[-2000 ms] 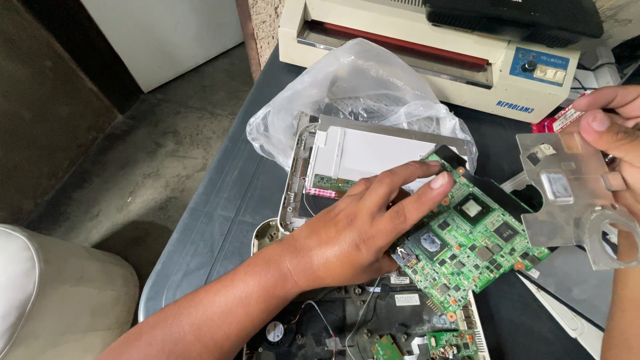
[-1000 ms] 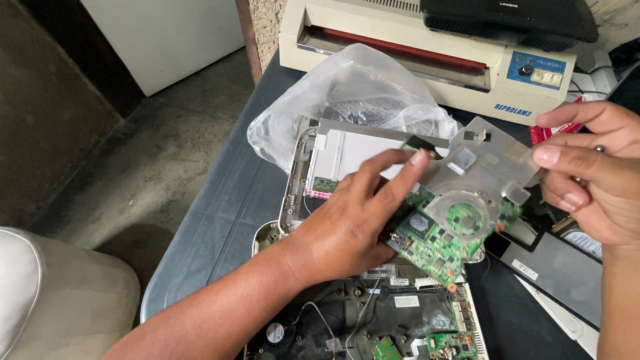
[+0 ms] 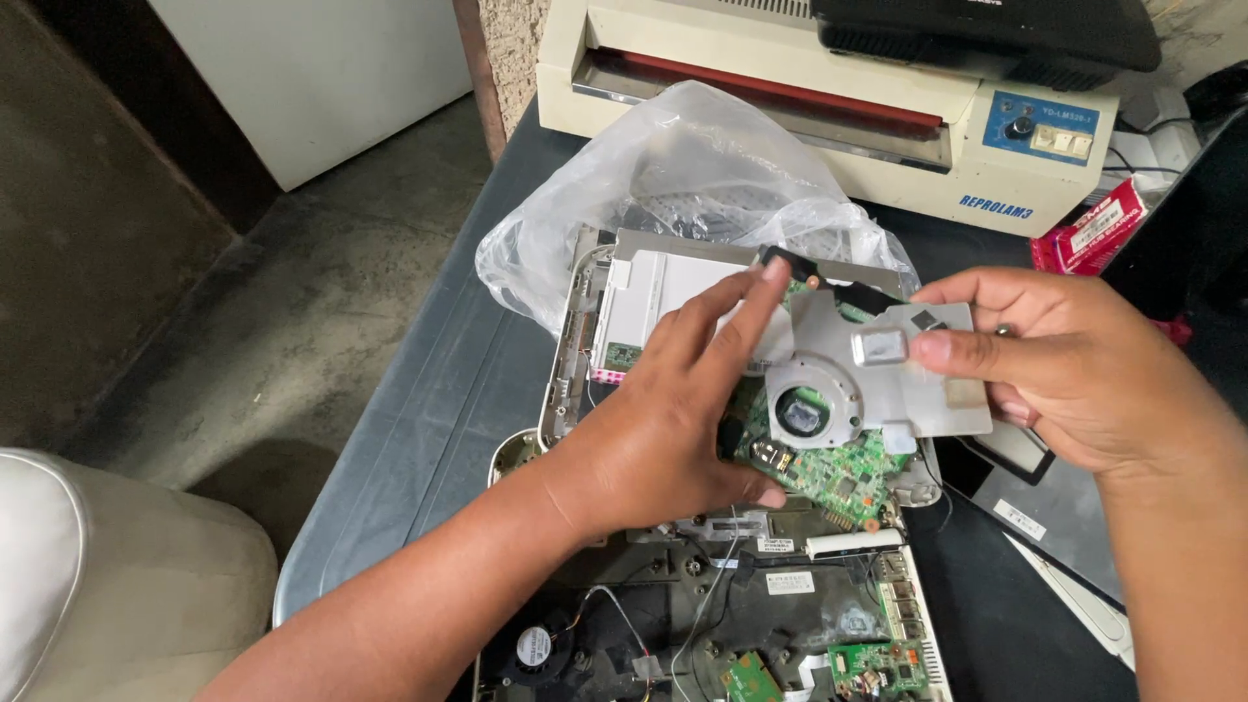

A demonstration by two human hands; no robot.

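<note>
My left hand point(image 3: 682, 409) grips the left edge of a green circuit board point(image 3: 843, 478), held up over an opened laptop base point(image 3: 702, 595). My right hand point(image 3: 1053, 361) pinches a thin grey metal plate point(image 3: 921, 385) between thumb and fingers. The plate has a round hole and lies over much of the board; whether they touch cannot be told. A small fan point(image 3: 535, 647) and loose wires are in the base. Behind the board lies the laptop lid part with a white display panel point(image 3: 634, 292), partly hidden by my left hand.
A clear plastic bag point(image 3: 673, 166) lies behind the panel. A cream laminator point(image 3: 975, 185) stands at the back with a black device point(image 3: 994, 39) on top. A red box point(image 3: 1092, 229) and dark panels point(image 3: 1043, 526) are at the right. A pale padded seat point(image 3: 127, 575) stands at the left.
My right hand has brought the metal plate leftward, from beside the circuit board to over it, and the plate has been turned. My left hand still holds the board.
</note>
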